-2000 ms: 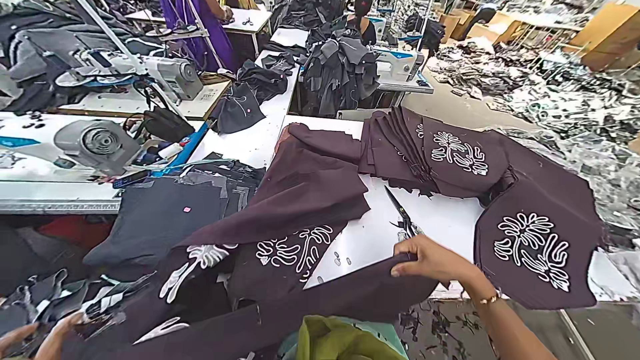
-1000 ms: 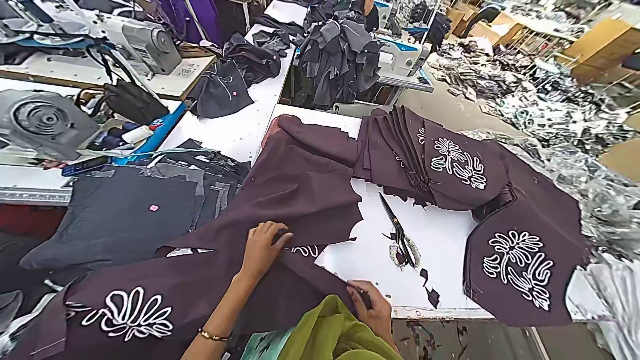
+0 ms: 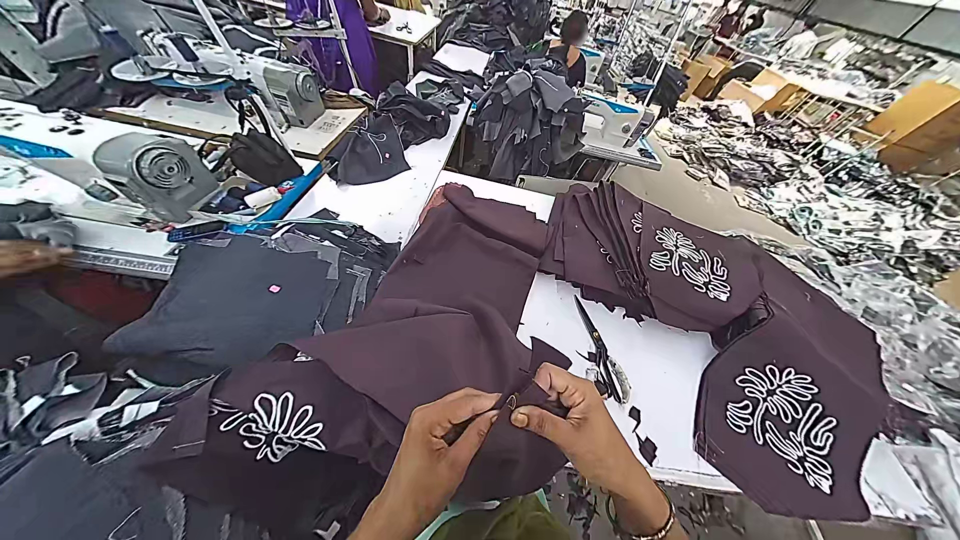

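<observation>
Dark maroon fabric (image 3: 442,345) lies over the near side of the white table and hangs toward my lap. My left hand (image 3: 442,442) pinches its edge between thumb and fingers. Close beside it, my right hand (image 3: 574,424) pinches the same edge, with a small loop of thread or cord between the fingertips. Black-handled scissors (image 3: 600,349) lie on the table to the right of the hands, near small dark scraps (image 3: 643,442). A stack of maroon panels (image 3: 675,262) with white floral embroidery is behind them, and another embroidered panel (image 3: 787,420) droops at the right.
Dark grey fabric pieces (image 3: 232,292) are piled at the left, below a sewing machine (image 3: 157,172). Strips of cloth (image 3: 52,405) lie at the lower left. At the left edge another person's hand (image 3: 30,256) shows blurred. More machines, people and cloth heaps stand behind.
My left hand has moved right from the middle of the fabric to its edge, beside my right hand. Both hands now pinch that edge together.
</observation>
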